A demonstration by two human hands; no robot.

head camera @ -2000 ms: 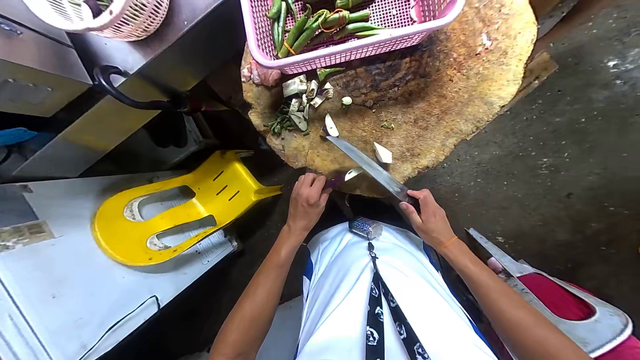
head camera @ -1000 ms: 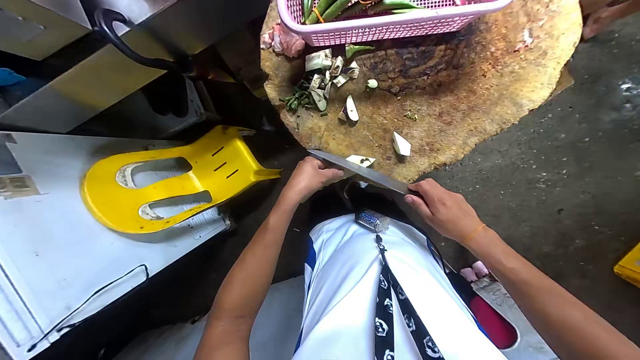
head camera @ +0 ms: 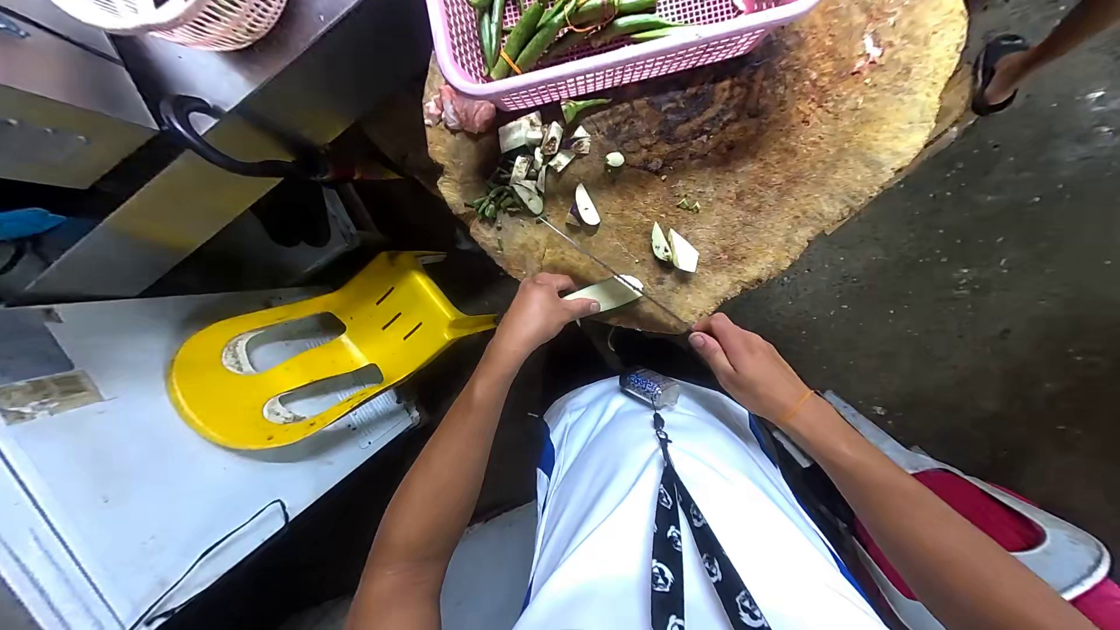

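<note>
My left hand point(head camera: 544, 306) grips a pale length of cut eggplant point(head camera: 604, 296) at the near edge of a round wooden chopping block point(head camera: 744, 175). In my right hand point(head camera: 739, 359) is the handle of a knife; its blade point(head camera: 604, 264), seen nearly edge-on, lies across the far end of that length. Two white-fleshed wedges point(head camera: 682, 250) lie beyond the blade, and another wedge with purple skin point(head camera: 586, 206) lies further left. Several cut chunks point(head camera: 521, 133) and small green trimmings point(head camera: 495, 202) are at the block's left side.
A pink plastic basket point(head camera: 604, 74) of long green vegetables stands on the block, with raw meat point(head camera: 464, 112) at its corner. A yellow plastic stool or chair part point(head camera: 385, 302) lies at left on a white surface point(head camera: 175, 490). Another person's foot point(head camera: 1006, 74) is at upper right.
One wedge lay alone near the block's front one second ago; a second now lies beside it. The blade has turned from showing its flat side to nearly edge-on. A person's foot has come into view.
</note>
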